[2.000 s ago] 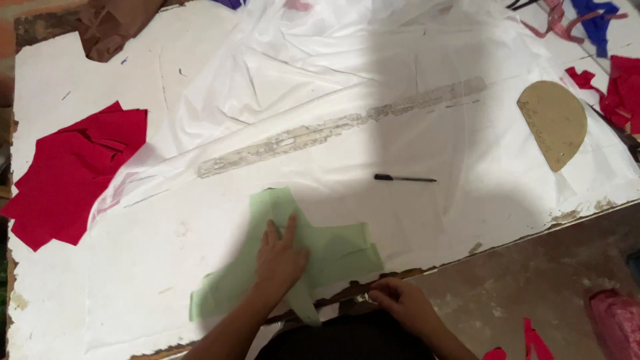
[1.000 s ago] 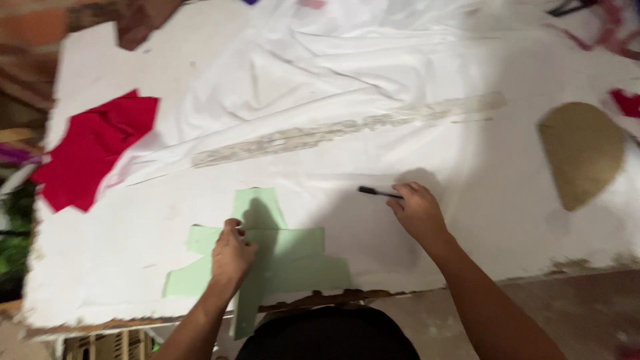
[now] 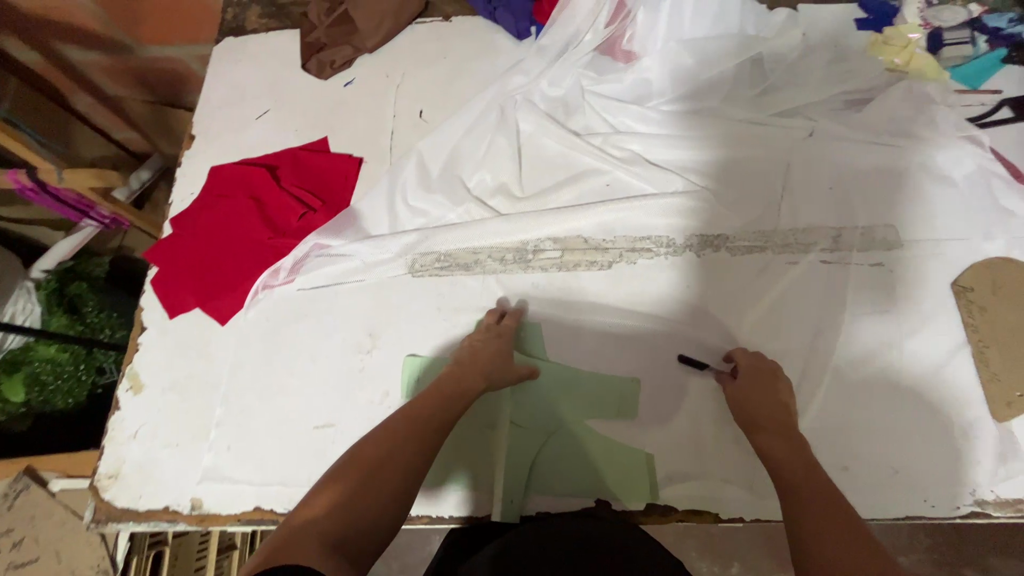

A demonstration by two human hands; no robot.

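My left hand (image 3: pixel 490 352) lies with its fingers spread over the upper part of a light green pattern piece (image 3: pixel 584 392), near the table's front edge. Some of that piece is hidden under my hand and forearm. To the right, my right hand (image 3: pixel 756 388) holds a pen (image 3: pixel 694 362) between thumb and fingers, its black end pointing left. Beneath and beyond the green piece spreads thin white fabric (image 3: pixel 592 152), gathered in folds toward the far side.
Red fabric (image 3: pixel 248 232) lies at the left of the white table (image 3: pixel 160 448). A brown rounded template (image 3: pixel 992 336) with writing is at the right edge. Brown cloth (image 3: pixel 352 32) sits far left, coloured scraps (image 3: pixel 904 48) far right. Green foliage (image 3: pixel 72 336) stands beside the table.
Two seconds ago the pen lay on the table; my right hand has since picked it up. My left hand has moved to the upper part of the green piece. The view has shifted.
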